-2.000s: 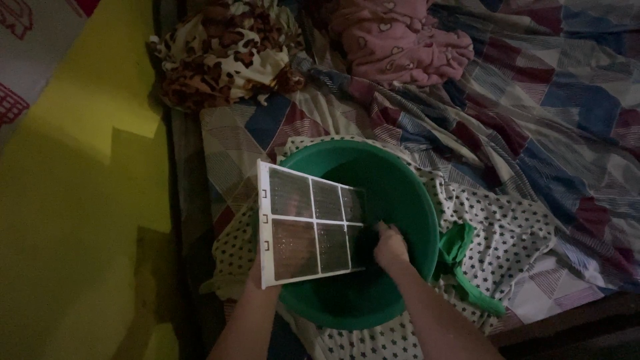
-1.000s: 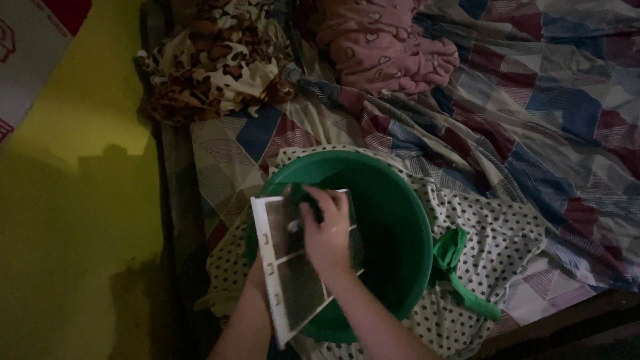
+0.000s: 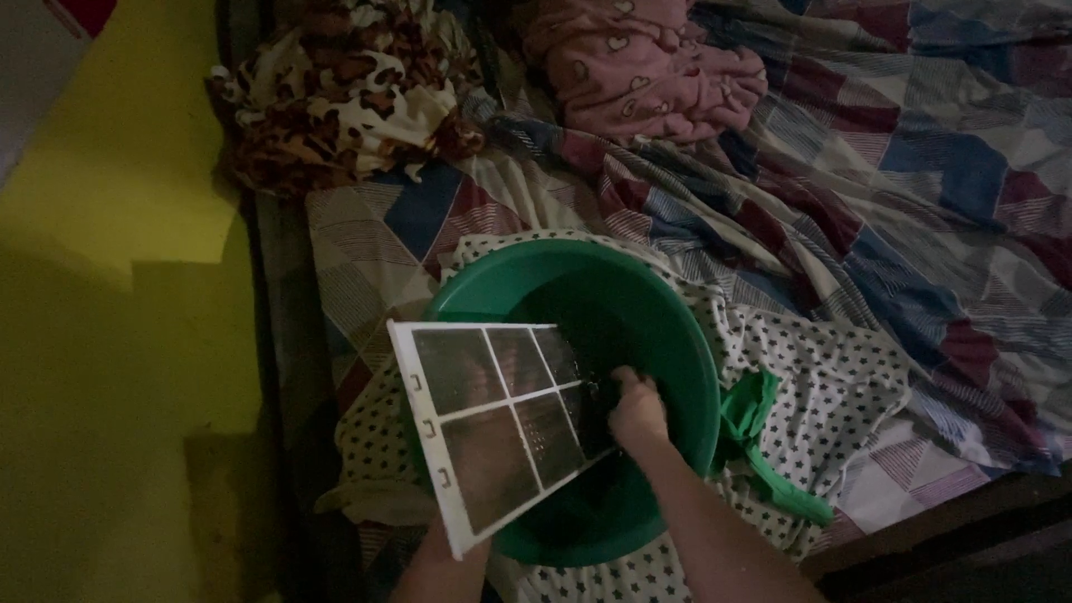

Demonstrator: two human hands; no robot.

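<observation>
A mesh air filter with a white plastic frame [image 3: 509, 398] is held tilted over a green plastic basin [image 3: 699, 360]. Behind the mesh, my left hand [image 3: 481, 427] supports it and shows dimly through; its fingertips are only partly visible. Inside the basin, just right of the filter's far edge, is my right hand [image 3: 638, 410], with its fingers curled. Whether it holds something is hidden by the dark. Small light specks, like droplets, lie between the filter and that hand.
Under the basin is a white star-print cloth [image 3: 829, 360], with a green fabric strip [image 3: 754, 444] at the right. A patchwork bedsheet [image 3: 946, 167] covers the bed. Brown-and-white patterned fabric [image 3: 352, 100] and a pink heart-print cloth [image 3: 645, 75] lie beyond. A yellow surface [image 3: 109, 377] is at left.
My right hand was over the mesh with something dark a second ago; now it is off the mesh, lower in the basin to the right. The filter has tilted differently.
</observation>
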